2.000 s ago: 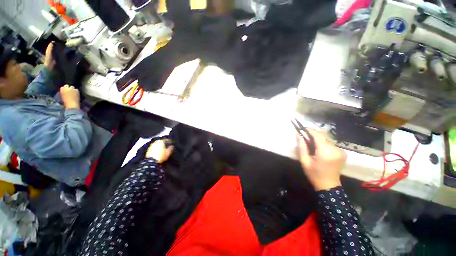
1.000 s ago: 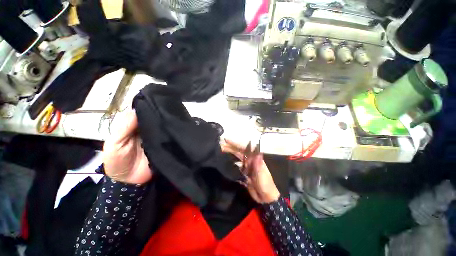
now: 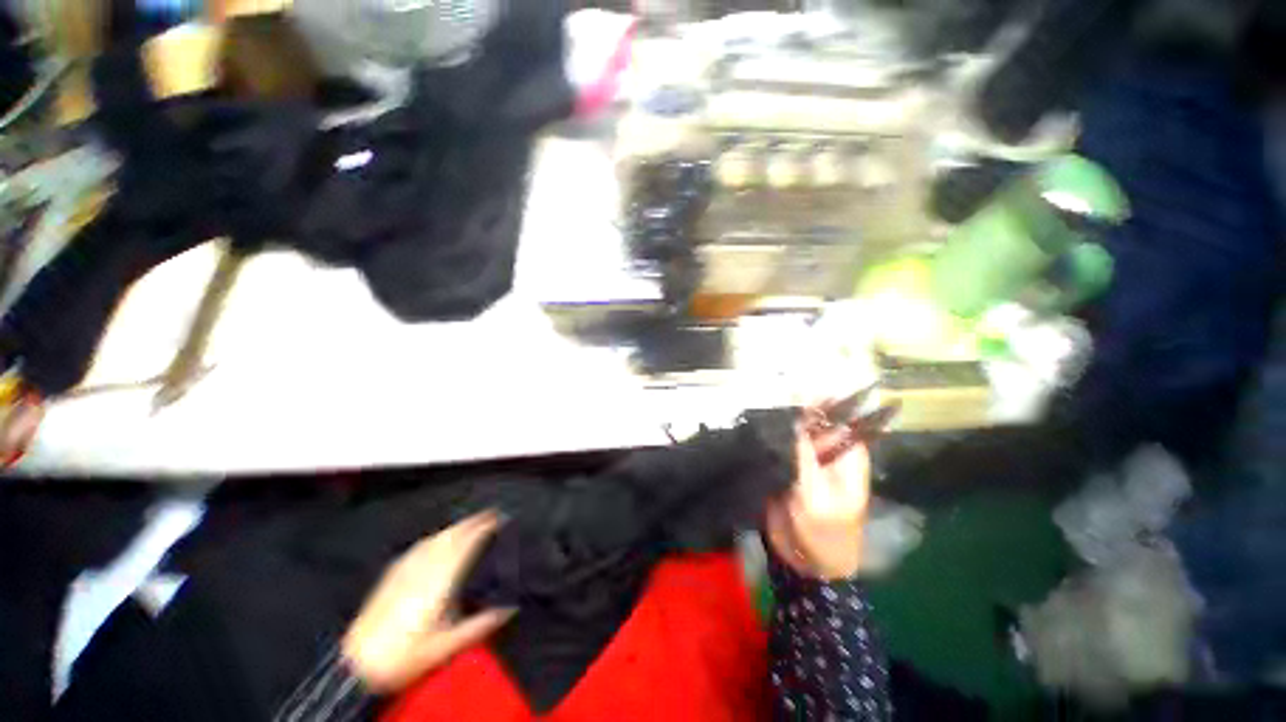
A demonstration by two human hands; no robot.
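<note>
The picture is blurred. A black garment piece [image 3: 607, 522] stretches across my red-covered lap between my hands, along the table's front edge. My left hand [image 3: 430, 607] lies at the cloth's left part, thumb and fingers spread; no firm grip shows. My right hand [image 3: 825, 508] is raised at the cloth's right end. It holds dark thread snips [image 3: 863, 415], blades pointing up and right, and the cloth's end lies against its fingers. The cream-white overlock machine [image 3: 804, 113] stands behind the table edge; its needle area [image 3: 670, 268] has no hand at it.
More black cloth [image 3: 437, 212] is heaped left of the machine on the white table [image 3: 353, 409]. Orange-handled scissors [image 3: 17, 420] are cut off at the left edge. A green flask [image 3: 1001, 254] stands right of the machine. Pale crumpled material [image 3: 1114, 607] lies on the green floor.
The view has swung right. The cloth, held up before, is now lower and stretched sideways. My left hand has dropped and its fingers have spread. My right hand has moved right, still with the snips.
</note>
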